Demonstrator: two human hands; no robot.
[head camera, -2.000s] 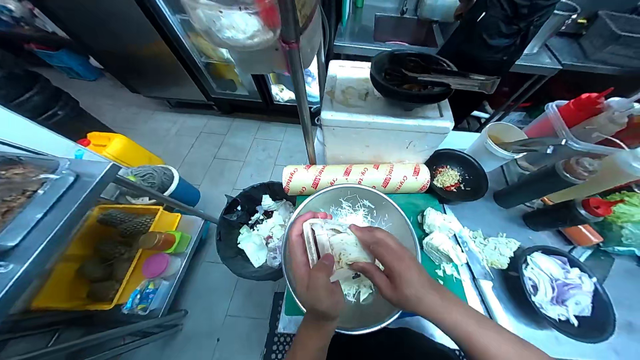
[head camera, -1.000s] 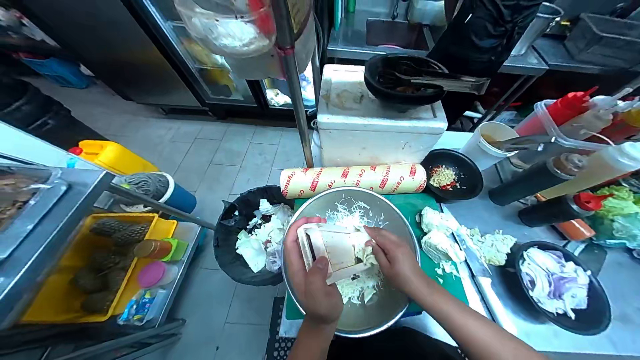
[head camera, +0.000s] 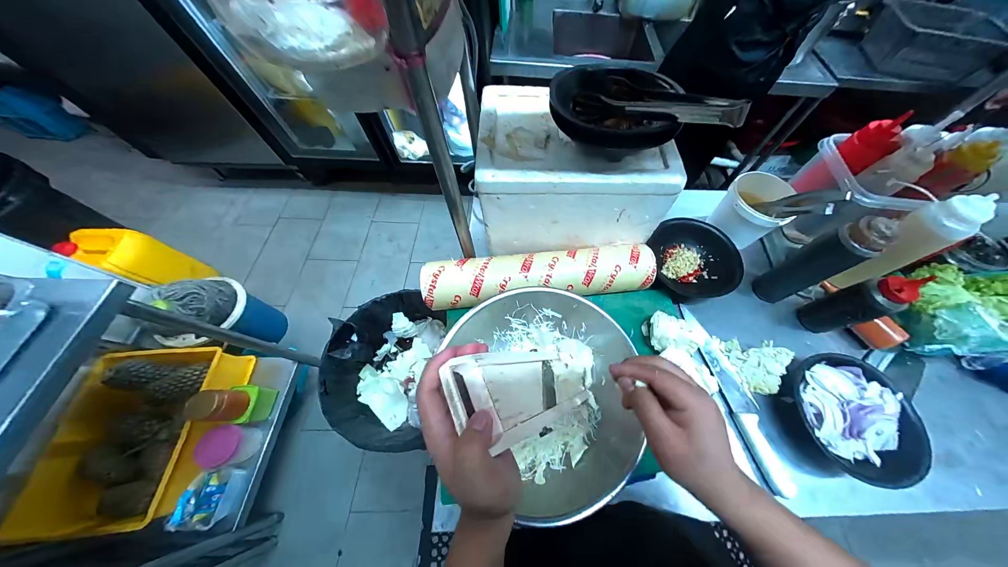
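My left hand grips a white mandoline slicer, tilted over a steel mixing bowl. Finely shredded cabbage lies in the bowl below the slicer. My right hand is at the bowl's right side, apart from the slicer, with a small pale piece pinched between thumb and fingers. The bowl stands on a green cutting board. To its right are cabbage pieces and a knife. Farther right, a black bowl holds sliced onion.
A roll of cling film lies behind the bowl, before a white foam box. A black-lined bin with scraps stands left. Sauce bottles and a small black bowl are right. A person stands beyond.
My right hand has moved right, off the slicer, and now pinches a small piece. My left hand still holds the slicer over the bowl.
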